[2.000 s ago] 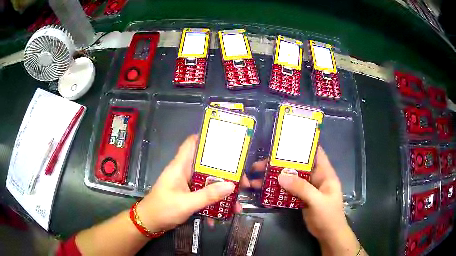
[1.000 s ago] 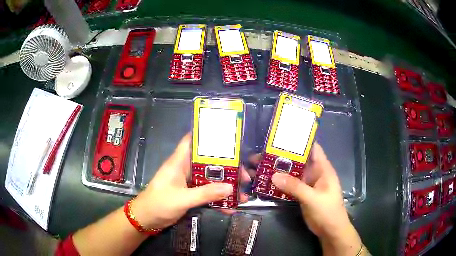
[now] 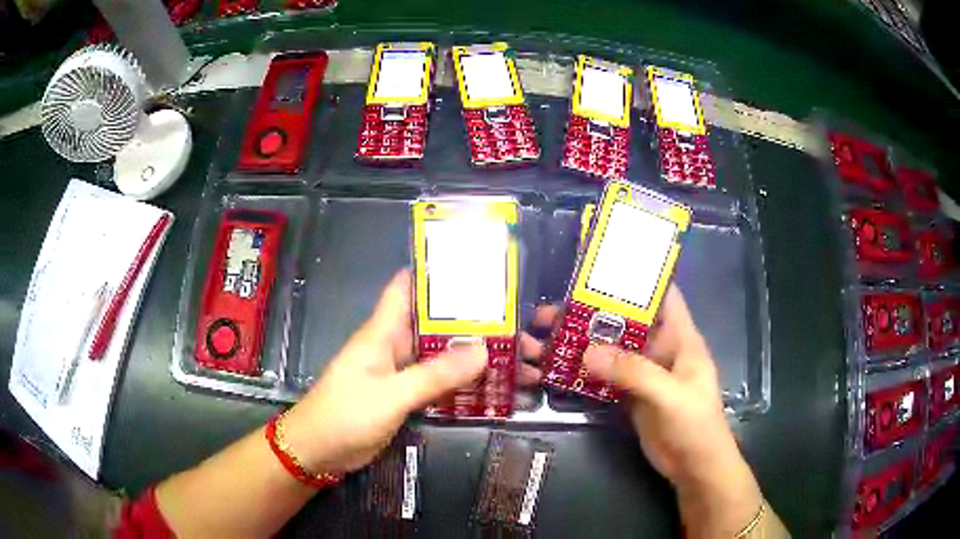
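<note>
My left hand holds a red keypad phone upright, its yellow-edged screen glowing white, my thumb on the keypad. My right hand holds a second keypad phone, tilted to the right, screen also white, my thumb low on its keys. Both phones are over the clear blister tray. A yellow edge shows behind the right phone; what it belongs to is mostly hidden. Two dark batteries, one at left and one at right, lie on the bench below the tray.
Several lit phones stand in the tray's back row. Two phone backs lie at its left. A white fan, paper and red pen are left. A side tray of phones is right.
The left phone has turned from tilted to nearly upright, and both held phones sit slightly higher in view. The right phone has tilted further right. Both hands keep their hold.
</note>
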